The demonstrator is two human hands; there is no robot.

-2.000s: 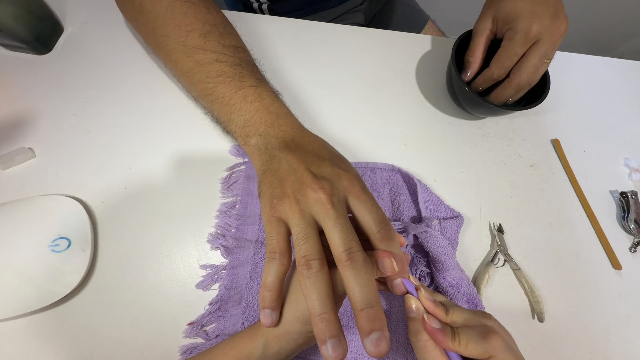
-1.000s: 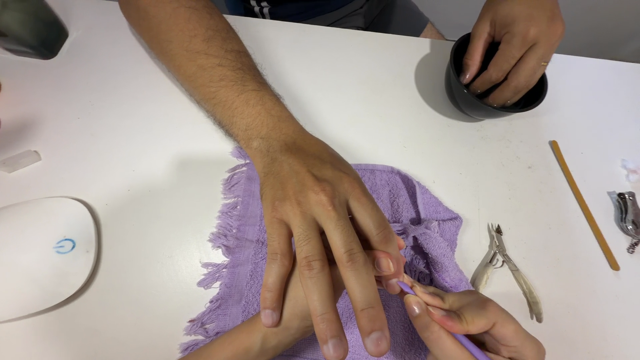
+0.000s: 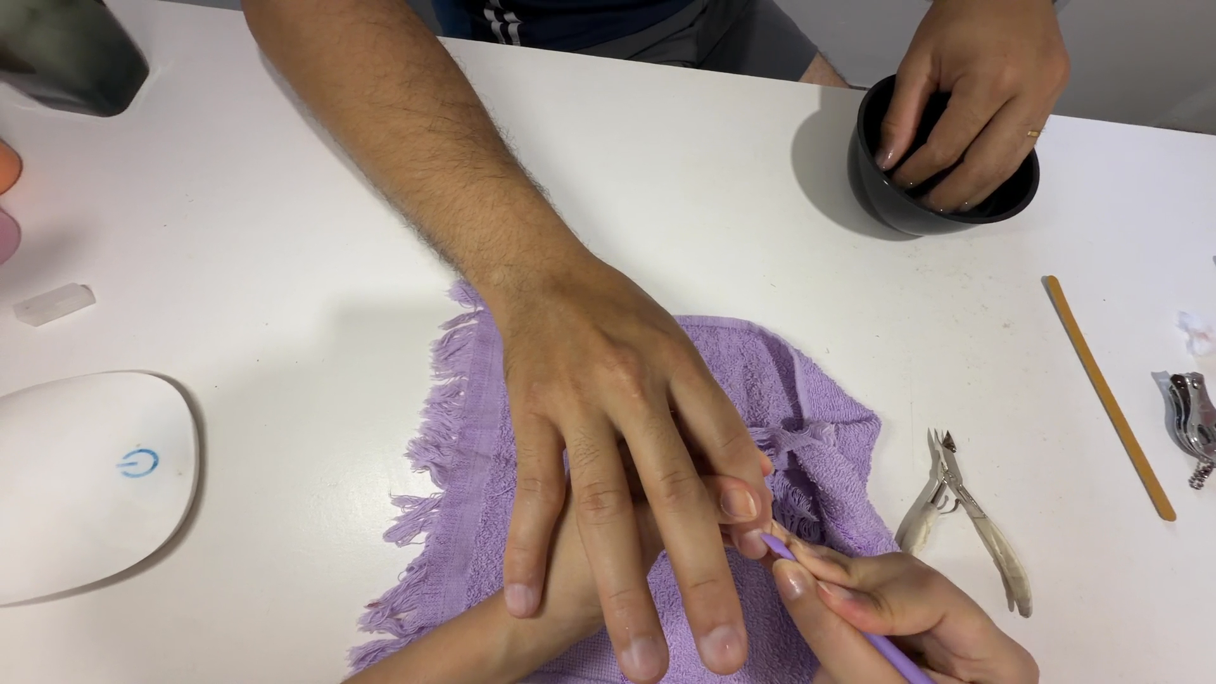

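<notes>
My left hand (image 3: 608,556) lies under a person's spread hand (image 3: 608,380), mostly hidden by it, and its thumb presses on that person's index finger close to the nail. Between thumb and fingers, my right hand (image 3: 902,598) holds a slim purple stick-like tool (image 3: 888,655), whose tip touches the edge of the same fingernail. Both of my hands are over a fringed purple towel (image 3: 731,361). The person's other hand (image 3: 988,95) dips its fingertips into a black bowl (image 3: 879,195).
Cuticle nippers (image 3: 959,503) lie right of the towel. Farther right are a tan emery board (image 3: 1107,394), metal nail clippers (image 3: 1189,413) and a bit of cotton (image 3: 1195,332). At left stand a white device with a power symbol (image 3: 85,484), a translucent piece (image 3: 55,304) and a dark container (image 3: 76,52).
My right hand has shifted slightly with the purple tool, whose tip stays at the fingernail. The person's two hands keep their places.
</notes>
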